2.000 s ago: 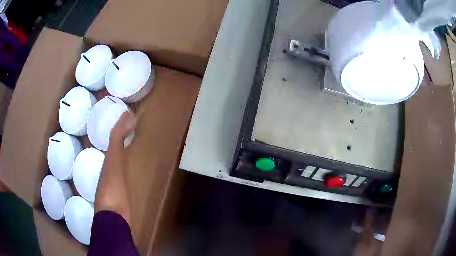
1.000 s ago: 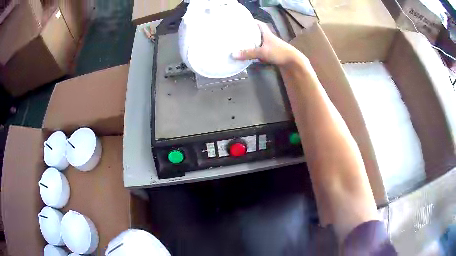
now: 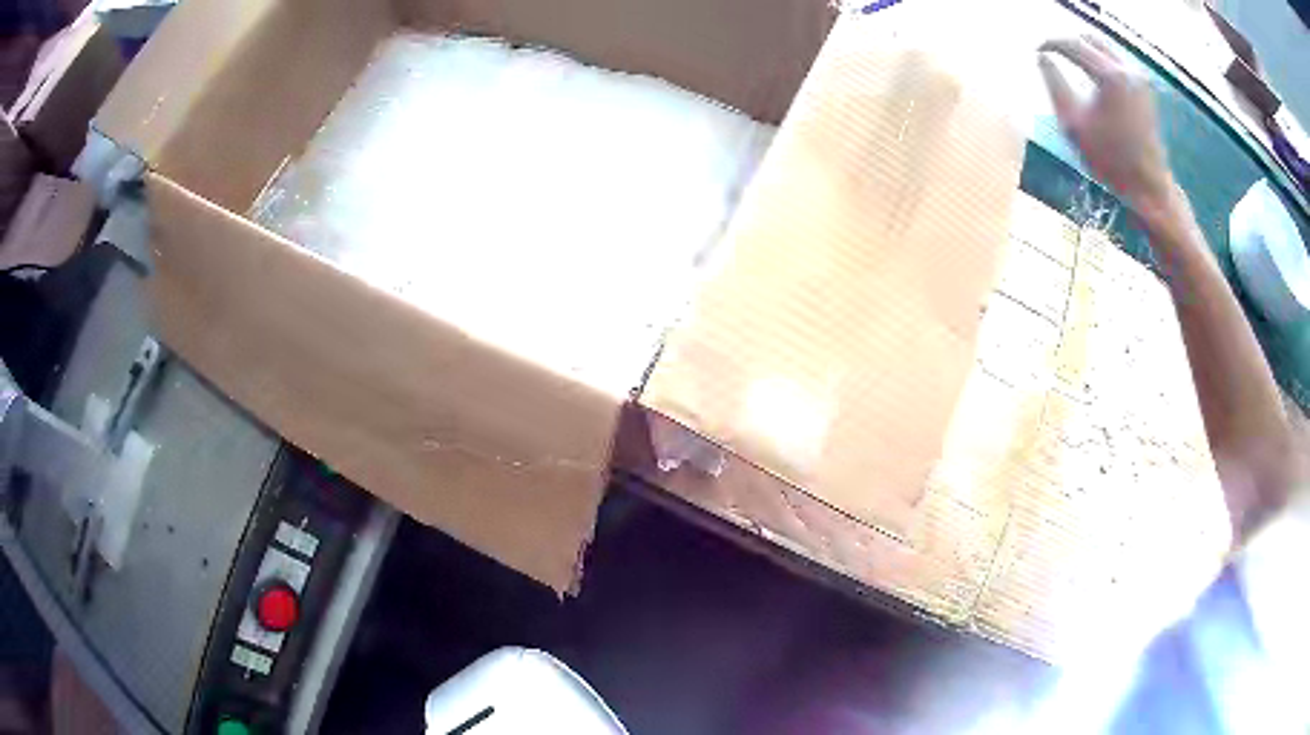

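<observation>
My right hand (image 3: pixel 1113 122) is at the upper right, beyond the carton flap. Its fingers are apart and it holds nothing that I can see; it is slightly blurred. A white rounded housing (image 3: pixel 1271 247) shows at the right edge, apart from the hand and partly cut off. Another white housing (image 3: pixel 525 696) with a dark slot is cut off by the bottom edge. My left hand is not in view, so what holds this housing is hidden.
An open carton (image 3: pixel 388 345) with translucent white bagged parts (image 3: pixel 532 187) fills the upper middle. Its flap (image 3: pixel 848 273) lies over another cardboard surface (image 3: pixel 1099 417). The machine plate (image 3: pixel 187 488) and red button (image 3: pixel 277 607) are at lower left. Green floor (image 3: pixel 1207 180) shows at right.
The view has swung right, moving the machine to the lower left. My right hand has left the housing it held over the machine. The loose-housings carton has left the view.
</observation>
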